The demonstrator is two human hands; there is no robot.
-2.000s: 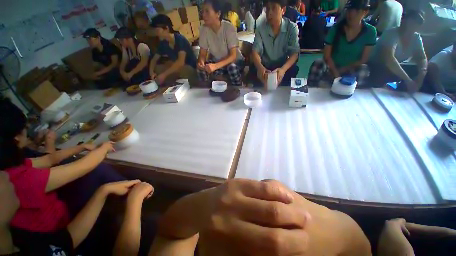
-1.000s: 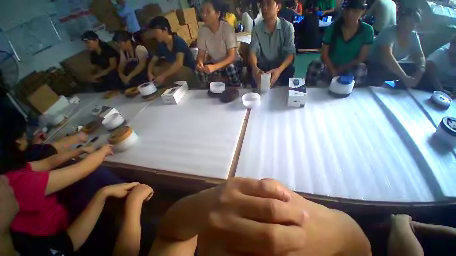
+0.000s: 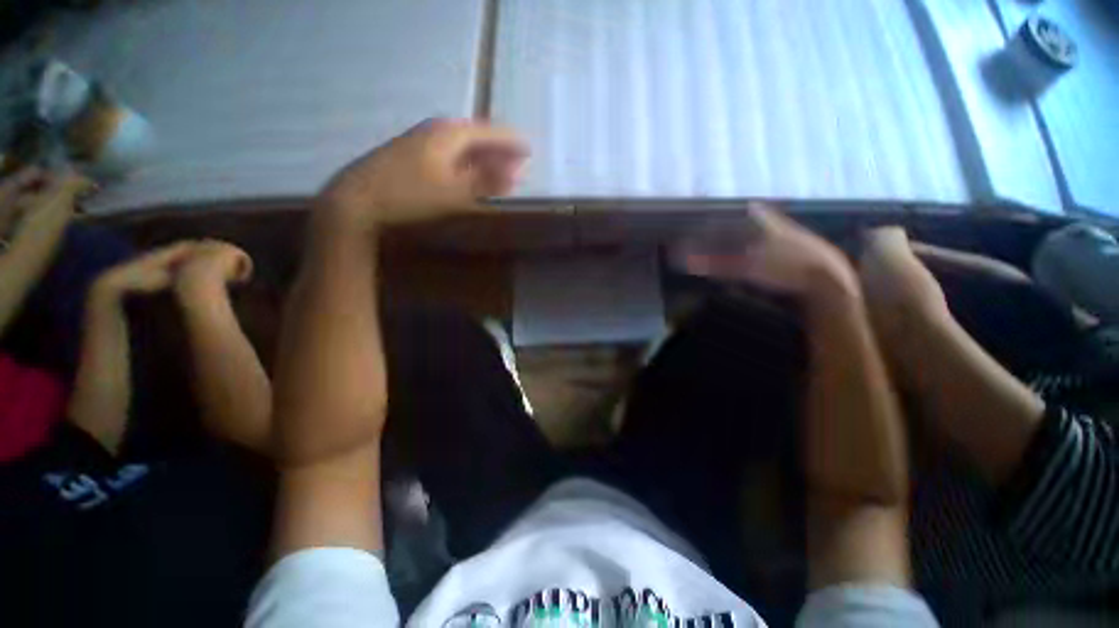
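My left hand (image 3: 430,172) is raised over the near table edge, blurred, with fingers curled; I see nothing in it. My right hand (image 3: 779,255) is just below the table edge, blurred, with fingers apart and nothing visible in it. The hands are well apart. My white T-shirt (image 3: 589,570) with green and black print shows at the bottom, untouched. White foam sheet (image 3: 724,98) covers the tabletop in front of me.
A white tub with an orange-tan part (image 3: 117,133) stands at the far left. A black-topped round unit (image 3: 1043,47) is at the upper right. Neighbours' arms (image 3: 221,331) are close on the left and right (image 3: 969,368). A pale sheet (image 3: 589,298) lies below the table edge.
The view has tipped down to my lap. My clasped hands have parted, one to each side. The seated people across the table have left the view.
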